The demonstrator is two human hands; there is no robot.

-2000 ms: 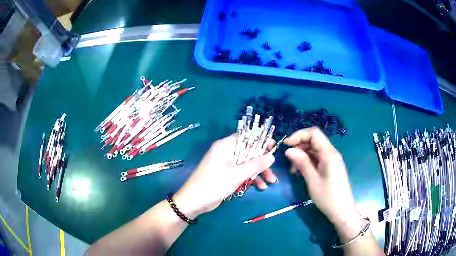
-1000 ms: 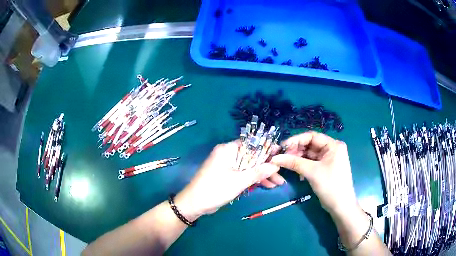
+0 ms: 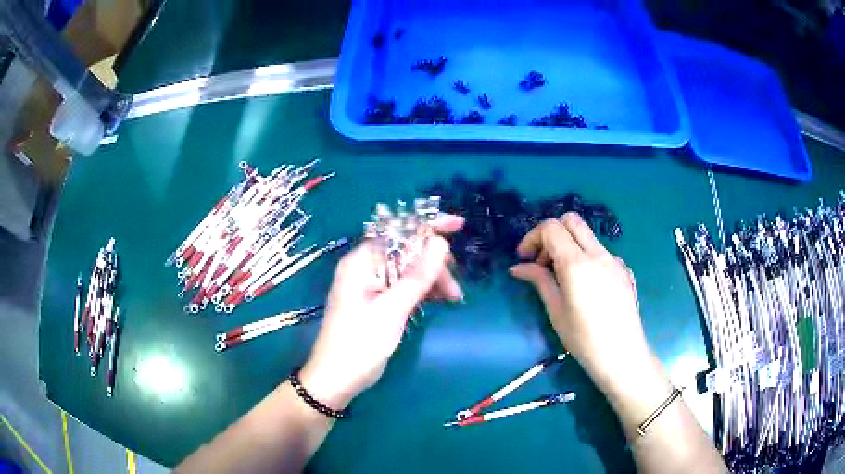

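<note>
My left hand [image 3: 375, 287] holds a fanned bunch of short white leads [image 3: 400, 230], their clear or silver tips pointing up and away. My right hand [image 3: 584, 287] is at the near edge of the heap of black sleeves [image 3: 496, 218], thumb and fingertips close together; whether a sleeve is between them cannot be told. Two sleeved leads [image 3: 515, 408] with red and black ends lie in a V on the green mat below my hands. A loose pile of white and red leads [image 3: 248, 239] lies left of my left hand.
Two more leads [image 3: 269, 327] lie side by side below the pile. Dark-marked leads [image 3: 98, 315] lie at far left. A large blue tray [image 3: 510, 139] with black pieces and a smaller blue tray [image 3: 746, 120] stand at the back. A dense stack of long cables [image 3: 774, 333] lies at right.
A second lead now lies beside the single one below my hands. My left hand has moved left with the bunch. My right hand has come away from it, to the black heap.
</note>
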